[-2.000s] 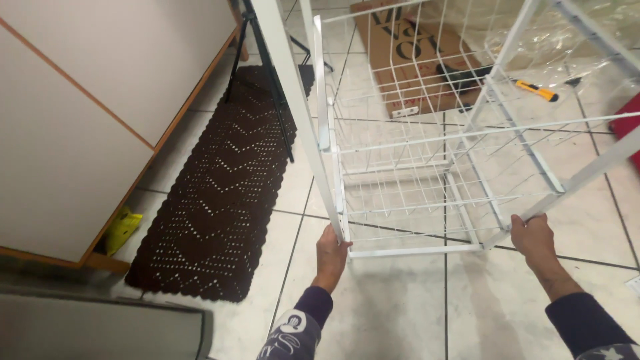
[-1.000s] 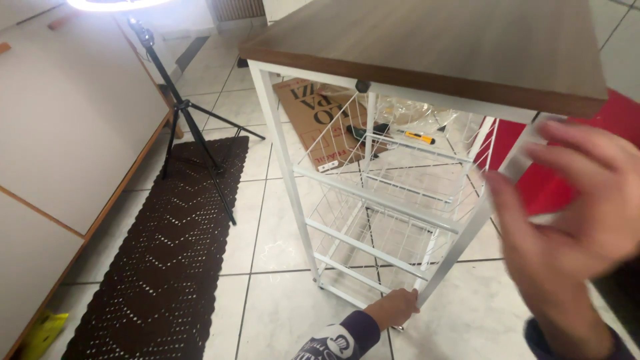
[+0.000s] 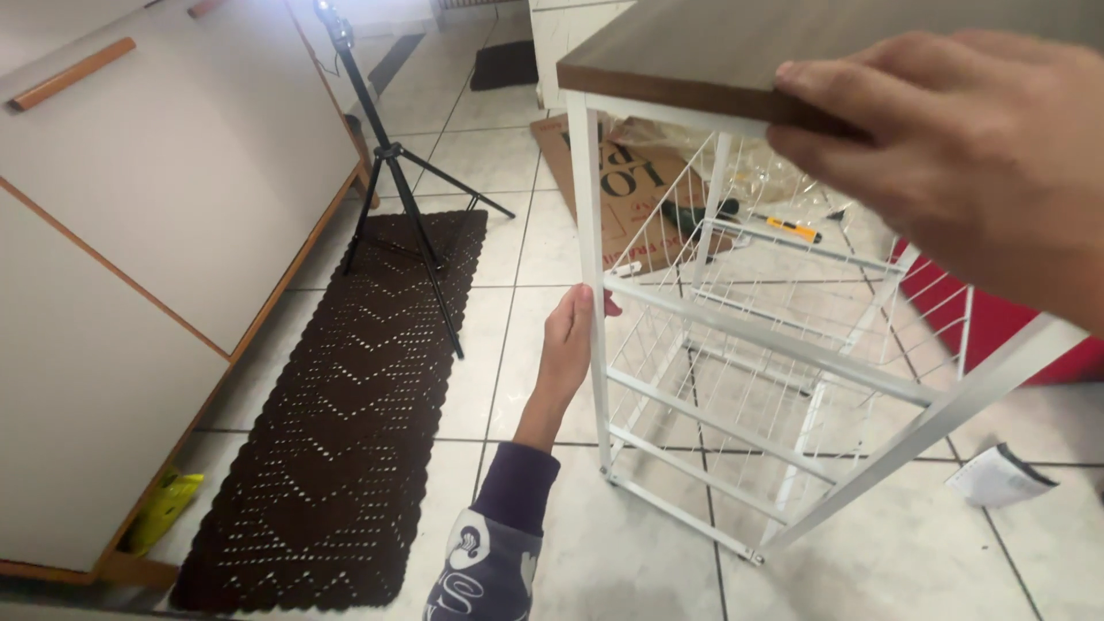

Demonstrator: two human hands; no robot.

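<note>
A white metal frame cart [image 3: 768,336] with wire baskets [image 3: 776,259] stands upright on the tiled floor, with a wood-look top [image 3: 690,52] over it. My left hand [image 3: 569,332] grips the front left leg of the frame at mid height, its fingers wrapped behind the post. At the upper right my right hand [image 3: 966,147] holds the front edge of the top, thumb and fingers on either side of the board. Part of the top's right side is hidden behind that hand.
A black tripod [image 3: 392,155] stands on a brown openwork rug [image 3: 345,388] beside white cabinets [image 3: 155,172]. Behind the cart lie printed cardboard [image 3: 630,181], clear plastic, a dark-handled tool [image 3: 690,214] and a yellow utility knife [image 3: 793,228]. A red object [image 3: 966,310] and a folded paper [image 3: 1000,479] are at right.
The cart, seen low and close two seconds ago, stands with its top in view. My left hand has moved from the lower frame up to the left leg; my right hand has come onto the top's edge.
</note>
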